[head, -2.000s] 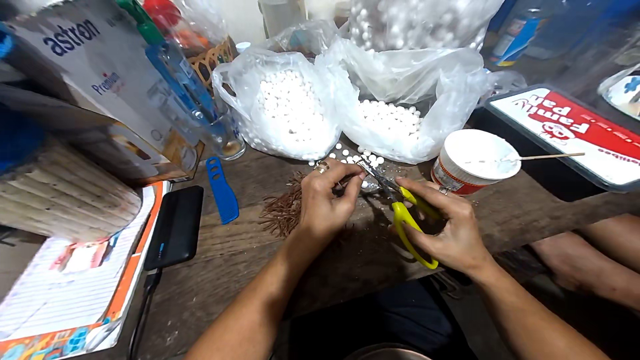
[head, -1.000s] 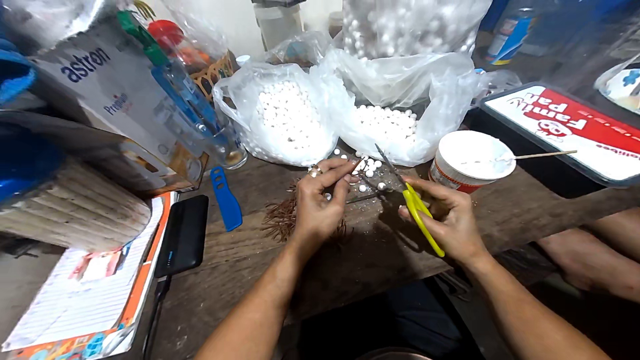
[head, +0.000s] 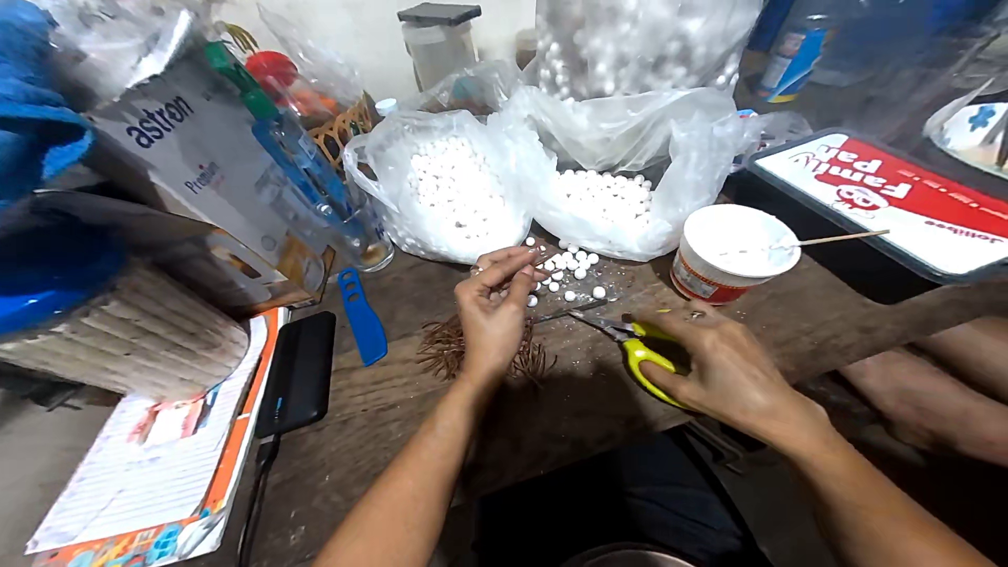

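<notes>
Yellow-handled scissors [head: 650,362] are gripped in my right hand [head: 720,366], their blades pointing left, low over the wooden table. My left hand [head: 500,303] has thumb and fingertips pinched together beside loose white foam balls [head: 580,273]; whether something small is between them I cannot tell. Under and around that hand lies a bunch of thin brown strands [head: 445,346]. A thin dark stick-like thing [head: 589,305] lies near the scissor tips. Behind are two plastic bags of white balls, the left one [head: 457,189] and the right one [head: 602,197].
A white paper tub [head: 736,244] with a stick in it stands right of the balls, beside a black tray with a printed lid [head: 906,189]. At left lie a blue plastic tool [head: 362,319], a black power bank [head: 298,374] and papers [head: 150,472]. Another person's bare limbs show at right.
The scissors have swung from pointing up and away to lying low and pointing left. My right hand has turned palm down with them. My left hand stays by the balls.
</notes>
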